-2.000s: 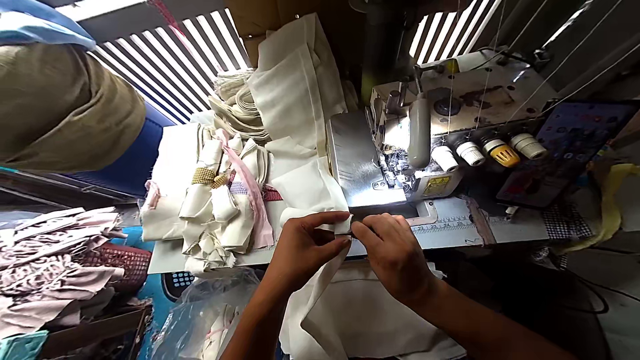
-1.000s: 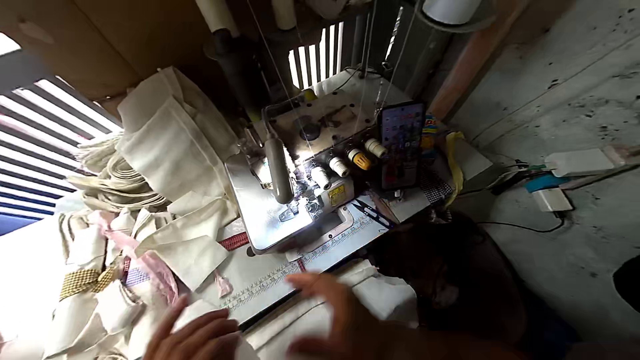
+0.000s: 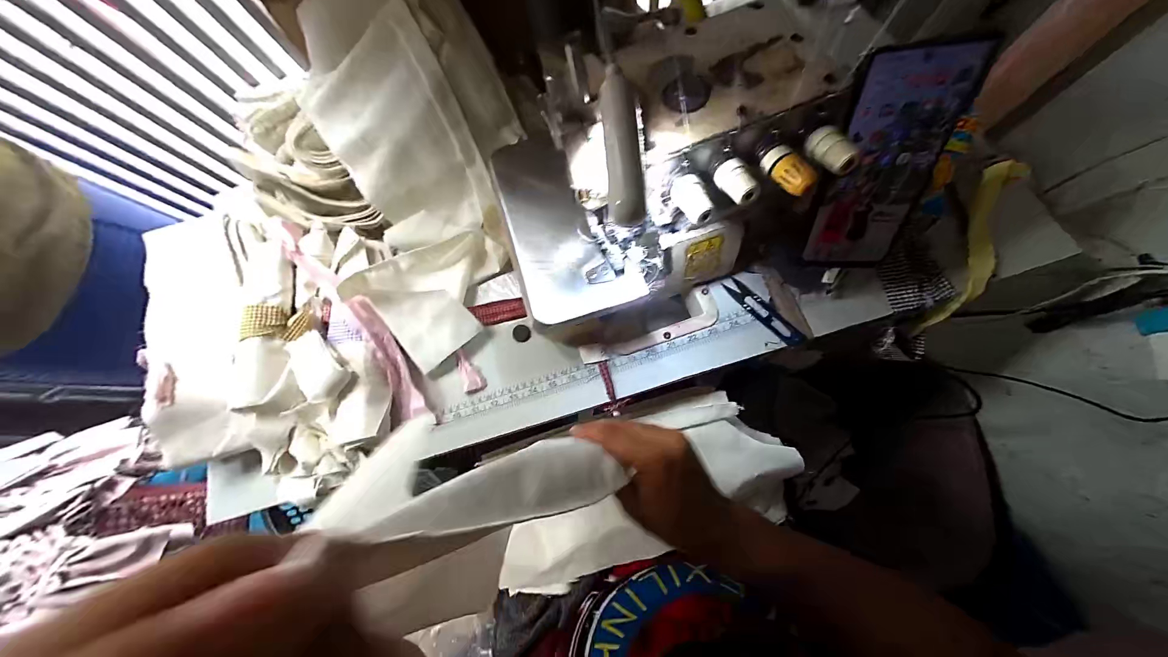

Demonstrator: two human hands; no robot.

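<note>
A length of off-white cloth (image 3: 538,479) stretches between my two hands below the table's front edge. My right hand (image 3: 662,470) grips its right end, fingers closed on the fabric. Blurred at the lower left, my left hand (image 3: 228,593) holds the other end. More off-white cloth (image 3: 584,543) lies across my lap under it. Beyond the hands stands an overlock sewing machine (image 3: 703,82), its work lamp lit and its metal plate (image 3: 566,255) bare. Thread snips (image 3: 764,310) lie on the table right of the presser foot area.
Cloth pieces and pink strips (image 3: 388,351) pile up on the left of the table (image 3: 493,401), with folded off-white cloth (image 3: 392,119) behind. A phone (image 3: 899,151) stands right of the machine. A printed ruler runs along the front edge. Ruffled pieces (image 3: 73,493) lie at lower left.
My hands, apparently bare of cloth one second ago, now hold the off-white length stretched out. Two seconds ago they were together at the table edge, on cloth. The view has swung about.
</note>
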